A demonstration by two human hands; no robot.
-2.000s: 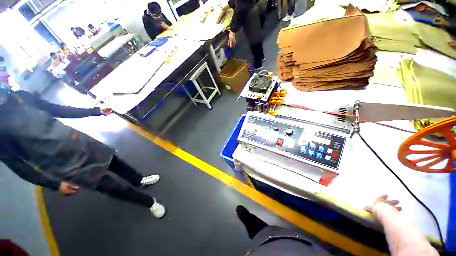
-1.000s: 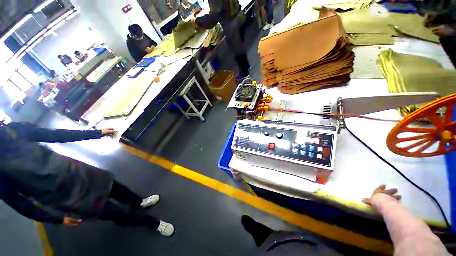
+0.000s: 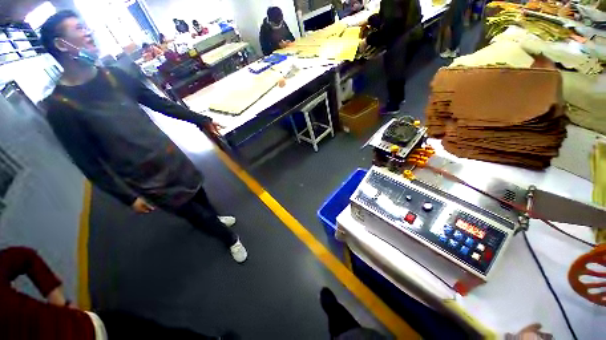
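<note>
The strip machine (image 3: pixel 432 222) lies on the white-topped table, with its dark panel, blue buttons and lit red digital display. A reddish-brown strip (image 3: pixel 475 189) runs along its back toward the orange wheel (image 3: pixel 590 275), which is cut off by the right edge. Orange guide rollers (image 3: pixel 418 157) and a round black fan unit (image 3: pixel 401 133) are at its left end. My right hand (image 3: pixel 529 333) rests at the table's front edge, mostly cut off by the bottom edge; its fingers cannot be made out clearly. My left hand is not in view.
A blue crate (image 3: pixel 342 202) is on the floor at the machine's left end. Brown panels (image 3: pixel 498 113) are stacked behind the machine. A black cable (image 3: pixel 548 285) crosses the table. A person (image 3: pixel 126 133) stands at left, and a red sleeve (image 3: pixel 30 265) shows lower left.
The view has swung left and up, so the machine sits further right and the wheel is mostly cut off. My right hand is now nearly out of the picture. A red sleeve has appeared.
</note>
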